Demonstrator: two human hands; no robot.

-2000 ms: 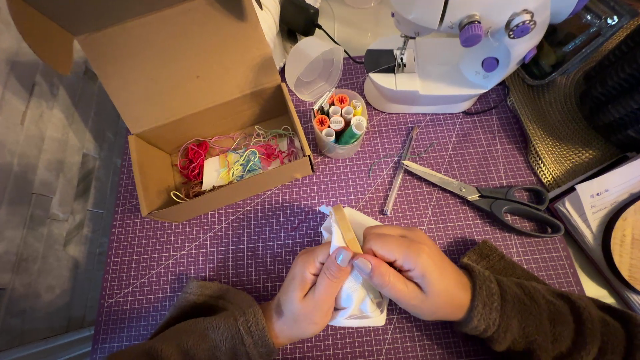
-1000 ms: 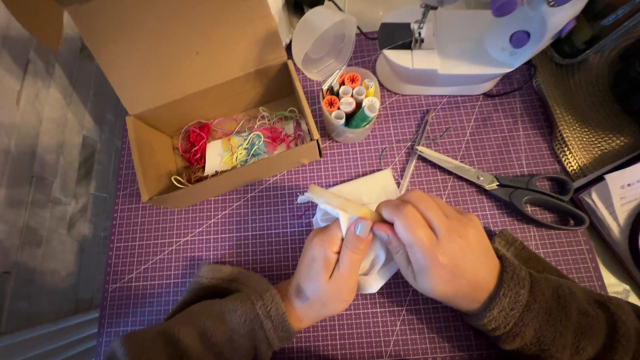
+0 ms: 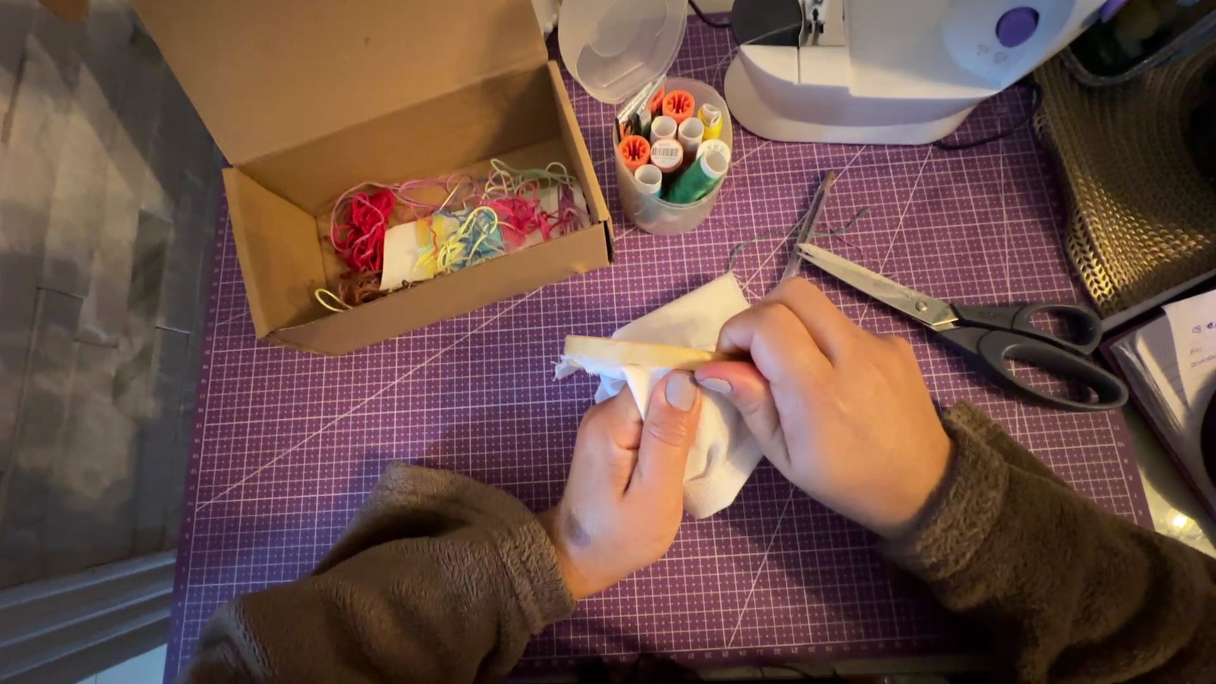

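Observation:
A piece of white fabric (image 3: 679, 318) with a frayed left edge is bunched between my hands, above the purple cutting mat. Along its upper side lies a pale wooden strip, seen edge-on, perhaps the rim of an embroidery hoop (image 3: 632, 352). My left hand (image 3: 632, 475) pinches the cloth just below this strip, thumb on top. The right end of the strip is in the fingers of my right hand (image 3: 826, 399), whose thumb tip almost meets the left thumb. My fingers hide part of the cloth and strip.
Dark-handled scissors (image 3: 950, 318) lie right of my hands, tips near a thin pointed tool (image 3: 810, 223). An open cardboard box (image 3: 437, 294) holds tangled thread. Behind are a tub of thread spools (image 3: 665, 214) and a white sewing machine (image 3: 855, 95). The gridded cutting mat (image 3: 380, 408) lies underneath.
The wooden strip, steeply upright two seconds ago, has turned to lie nearly level across the view. Both hands have kept hold and shifted around the cloth, more of which now shows behind them.

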